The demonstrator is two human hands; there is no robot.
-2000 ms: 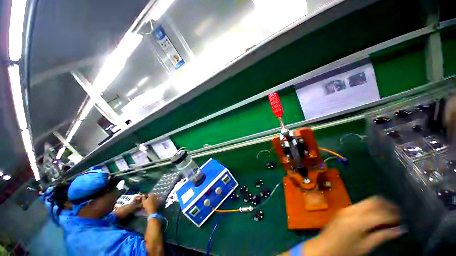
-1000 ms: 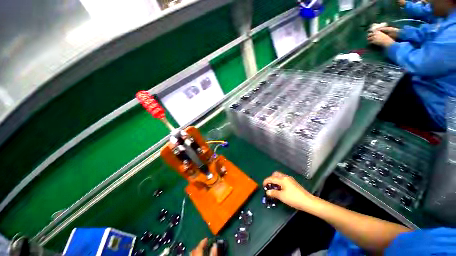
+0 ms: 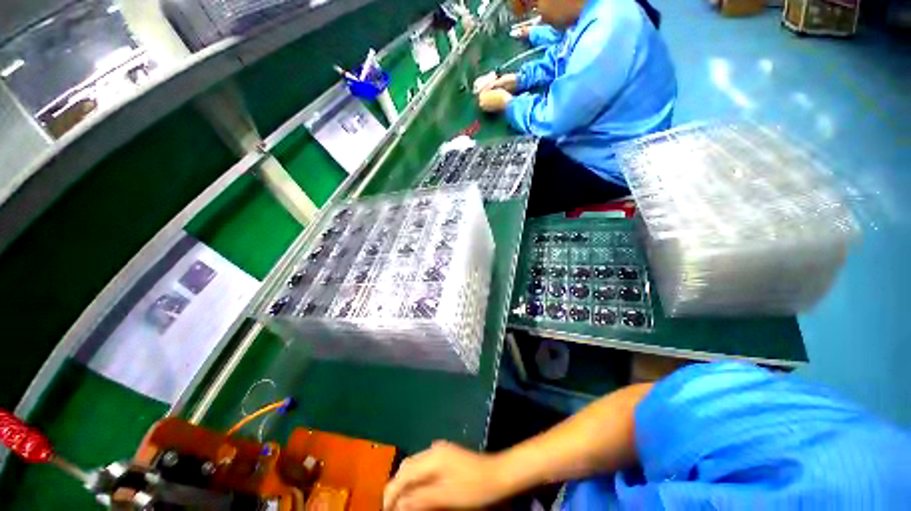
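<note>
The orange toggle press (image 3: 345, 464) is at the bottom left, cut off by the lower edge. Its red lever grip (image 3: 22, 437) points out to the left. My right hand (image 3: 440, 481) is at the press base's right edge, back of the hand up; its fingertips are hidden at the picture's lower edge, so I cannot tell whether it holds a part. My left hand is not in view. A tall stack of clear blister trays (image 3: 395, 274) with black parts in the pockets stands on the bench beyond the press.
A lower tray of black parts (image 3: 584, 289) lies right of the bench, beside a tall stack of clear trays (image 3: 734, 225). Another tray (image 3: 489, 165) is farther along the bench. A person in a blue smock (image 3: 609, 85) sits there. An instruction sheet (image 3: 168, 317) is on the backboard.
The view has swung right, so press and tray stack sit further left. My right hand, which held a black part, is now at the press's right edge. My left hand has left the picture.
</note>
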